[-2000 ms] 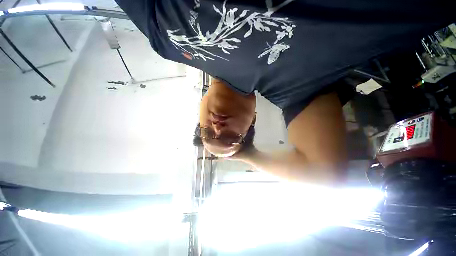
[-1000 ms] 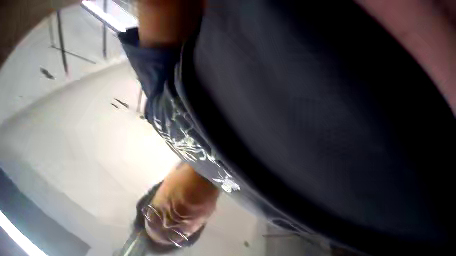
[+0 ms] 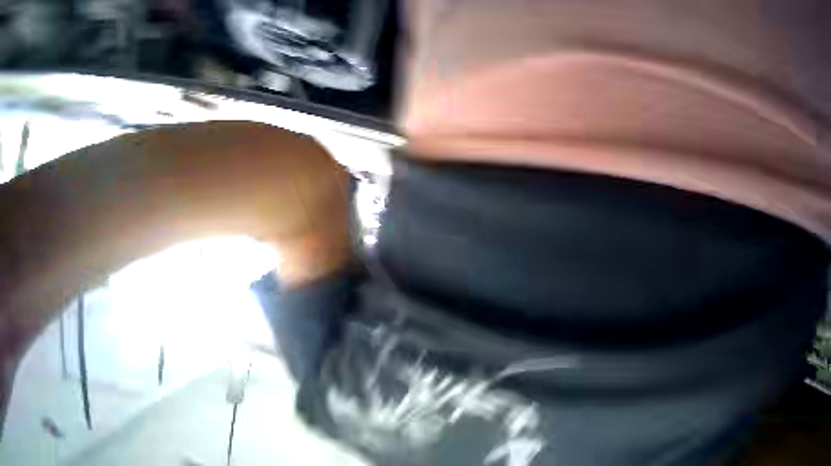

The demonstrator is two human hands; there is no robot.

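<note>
No hand shows clearly. The view is blurred and turned over. A dark shirt (image 3: 565, 264) with a white plant print fills the lower right, close to the camera. A bent bare arm (image 3: 182, 177) comes from the shirt's sleeve and runs to the left edge, where it is cut off; its hand is out of the picture. A large pink-orange surface (image 3: 620, 100) fills the upper right; I cannot tell what it is. No tool or cloth is seen held.
A bright white ceiling (image 3: 182, 419) with thin dark rods lies at the lower left, with strong glare under the arm. A dark, blurred area with a whitish shape (image 3: 305, 50) is at the upper left.
The view has swung round strongly. The face and the red machine box seen earlier are out of the picture. The bent arm now crosses the left, and the pink-orange surface takes up more room.
</note>
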